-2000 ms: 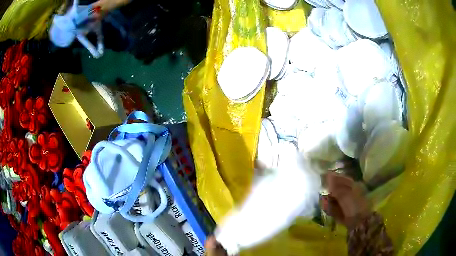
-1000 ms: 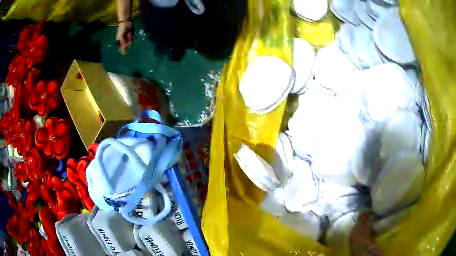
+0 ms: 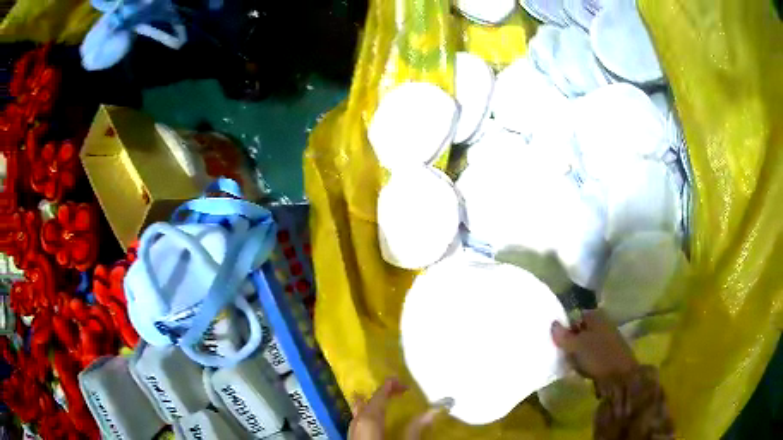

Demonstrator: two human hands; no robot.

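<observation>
A white fabric disc (image 3: 481, 339) is held up flat over the near part of the open yellow woven sack (image 3: 343, 284). My right hand (image 3: 597, 344) grips the disc's right edge between thumb and fingers. My left hand (image 3: 386, 417) is at the bottom edge of the picture, partly cut off, with its fingers at the disc's lower left; whether it grips the disc is unclear. Many white discs (image 3: 524, 198) fill the sack, bright with glare. Two lie at the sack's left side, one above the other (image 3: 418, 216).
At left are light blue plush pieces with straps (image 3: 185, 279) on grey-white plush pots (image 3: 245, 400), a blue crate edge (image 3: 296, 365), red plush flowers (image 3: 70, 236) and a gold box (image 3: 142, 176). A dark-clothed person is at the top, beyond the green floor (image 3: 279, 129).
My right hand has come up from inside the sack and now holds a disc. My left hand has come into view. Another disc now lies at the sack's left side. Light blue plush reappears at top left.
</observation>
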